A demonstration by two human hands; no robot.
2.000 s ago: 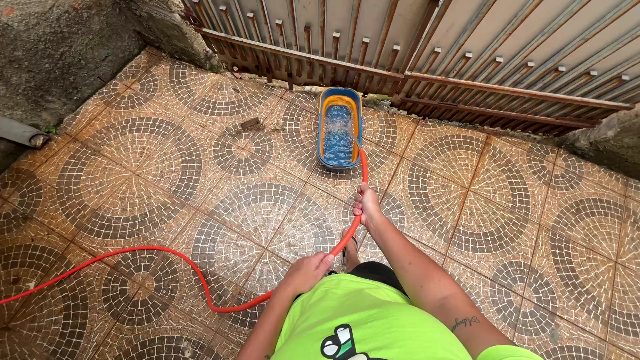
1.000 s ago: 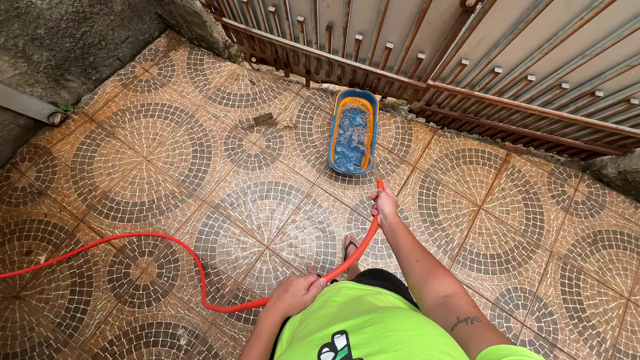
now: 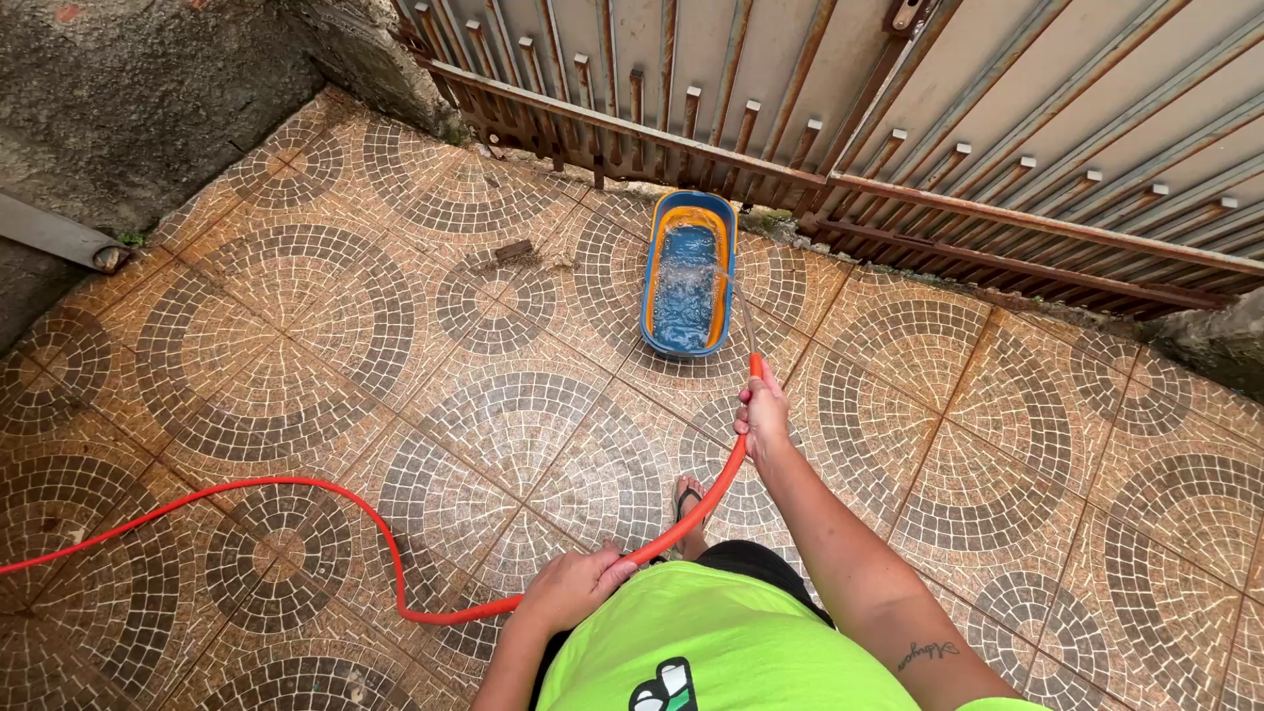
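Observation:
An orange-red garden hose [image 3: 713,490] runs between both hands. My right hand [image 3: 764,410] is closed round it just behind its open end. A stream of water leaves that end and lands in a blue and orange plastic tub [image 3: 647,286], which holds rippling water and stands on the patterned tile floor close to the gate. My left hand [image 3: 578,588] grips the hose farther back, at waist height against the green shirt.
A rusty metal gate [image 3: 691,143] borders the far side, with a rough concrete wall [image 3: 148,109] at the upper left. A grey pipe [image 3: 59,232] juts from the left. A small brown fragment [image 3: 513,251] lies on the tiles [image 3: 523,434]. The hose trails left.
The view has shifted somewhat. Both hands have kept hold of the hose. The water stream past the hose's end shows more plainly now than one second ago.

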